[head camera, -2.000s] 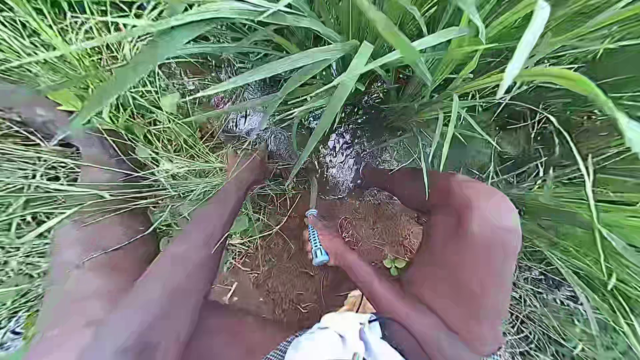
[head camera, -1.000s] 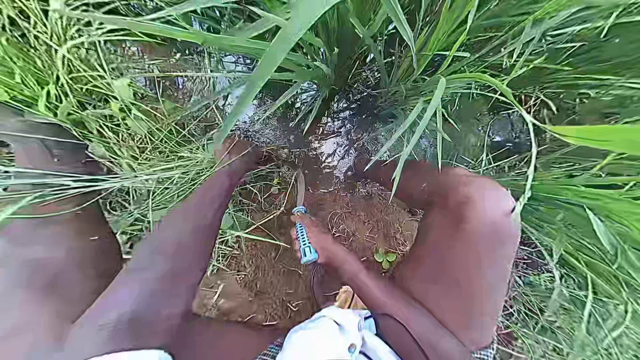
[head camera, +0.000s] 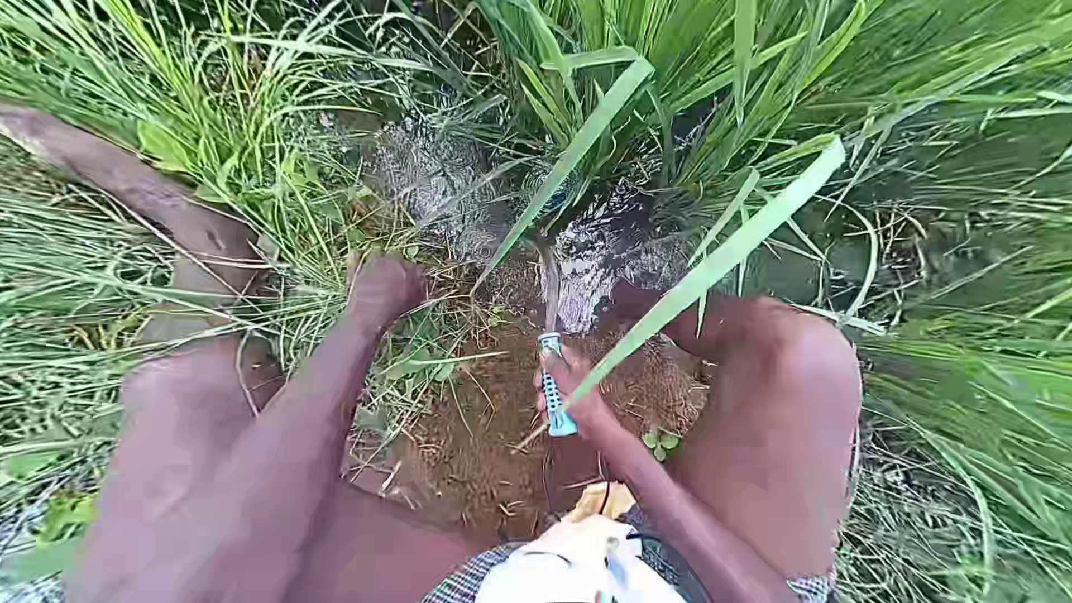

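Observation:
My right hand (head camera: 571,385) is closed around the light-blue handle of a bladed hand tool (head camera: 553,373), perhaps a sickle or knife. Its blade points away from me, over the edge of the muddy water (head camera: 586,260); the far end is hard to make out. My left hand (head camera: 387,289) is closed low in the grass (head camera: 293,218) at the left bank, with stems around it; whether it grips any is hidden. Long green blades (head camera: 712,268) of a tall grass-like plant cross the view near my right hand and over the water.
Wet brown soil (head camera: 494,419) lies between my bent legs, with a small clover-like plant (head camera: 661,444) by my right thigh. Tall green clumps (head camera: 636,100) stand ahead beyond the water. Flattened grass (head camera: 67,285) surrounds my left leg. White cloth (head camera: 578,561) hangs at my lap.
The tool stays in my right hand, and its blade now points more directly forward than a second ago. The view has shifted, with more of the left bank showing.

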